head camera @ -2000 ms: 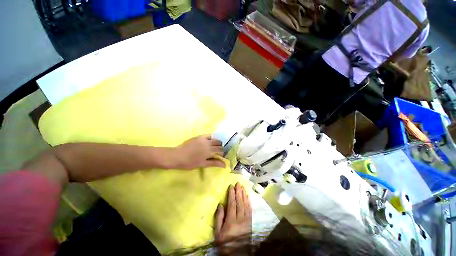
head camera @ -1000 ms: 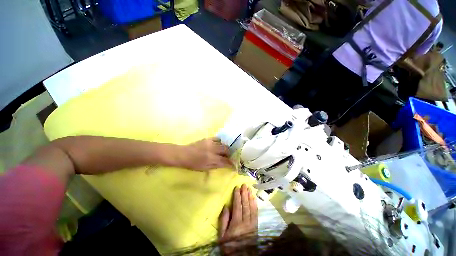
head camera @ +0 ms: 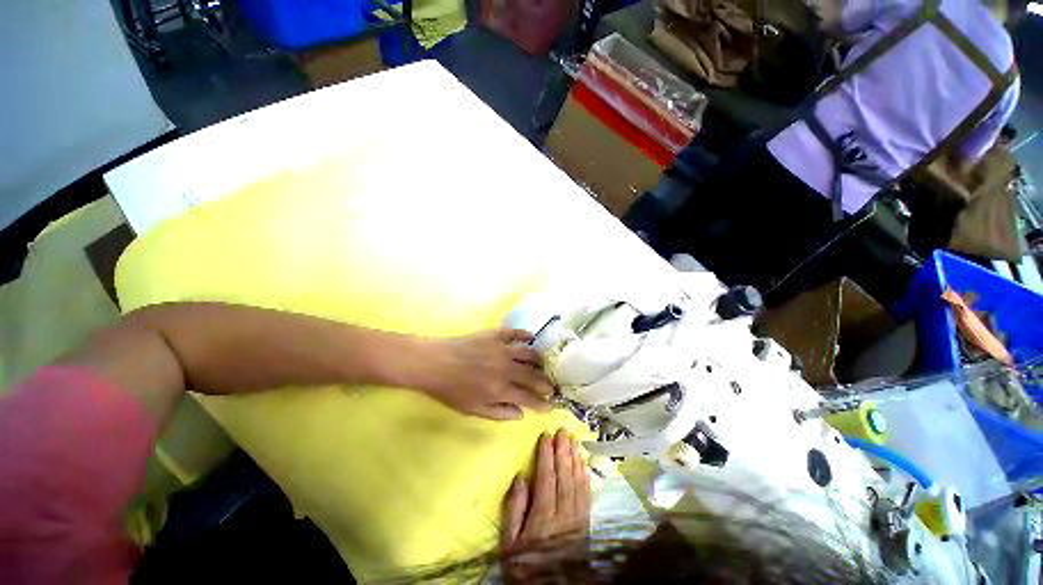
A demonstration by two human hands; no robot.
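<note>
A large yellow lining panel (head camera: 377, 457) lies over the white tabletop, its right edge at the sewing machine's needle area. The white machine (head camera: 732, 389) stands at lower right. My left hand (head camera: 492, 373) lies palm down on the panel beside the machine head, fingertips close to the presser foot (head camera: 604, 427). My right hand (head camera: 551, 491) lies flat on the panel below it, fingers extended and close together; its wrist is hidden by blurred dark hair at the bottom. Neither hand visibly pinches the cloth. The needle cannot be made out.
The white tabletop (head camera: 423, 114) extends behind the panel. A khaki pile (head camera: 69, 274) lies at left. Beyond the table are a carton with a red band (head camera: 618, 126) and a person in a lilac top (head camera: 904, 103). A blue bin (head camera: 949, 331) and yellow spool (head camera: 874, 421) are at right.
My left hand has flattened and moved slightly down and right along the panel. The panel's folds near the machine have shifted. My right hand stays beside the needle area. The view has shifted slightly.
</note>
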